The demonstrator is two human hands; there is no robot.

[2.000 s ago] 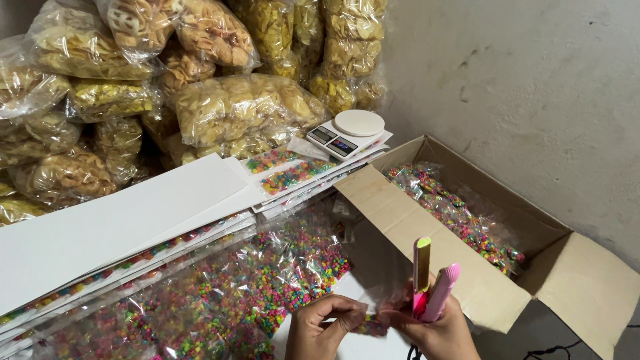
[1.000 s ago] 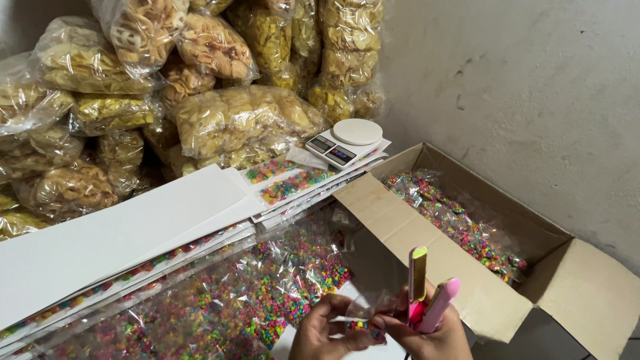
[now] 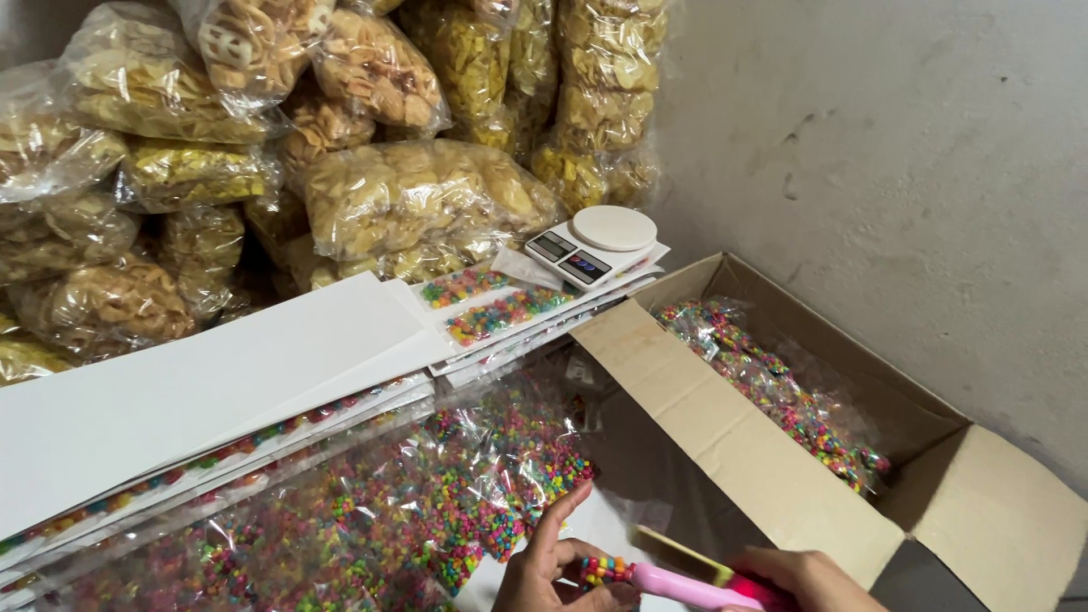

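Near the bottom centre, my left hand (image 3: 557, 565) holds a small clear plastic packet of multicoloured candies (image 3: 605, 570), its index finger raised. To its right, my right hand (image 3: 803, 578) grips a pink handheld bag sealer (image 3: 693, 586), whose two arms lie on either side of the packet's clear end and point left. How tightly the arms are closed cannot be told. Many similar candy-filled packets (image 3: 399, 501) lie spread in clear plastic to the left of my hands. My right hand is partly cut off by the lower edge.
An open cardboard box (image 3: 739, 425) at the right holds filled candy packets (image 3: 790, 399). White boards (image 3: 212, 374) are stacked at the left over more packets. A white digital kitchen scale (image 3: 595, 246) rests on the stack. Bags of snack chips (image 3: 425, 195) are piled behind; a wall (image 3: 875, 153) rises at the right.
The sealer has swung from upright to lying nearly level, pointing left at the packet. My right hand has moved right, apart from my left. My left index finger is now raised.
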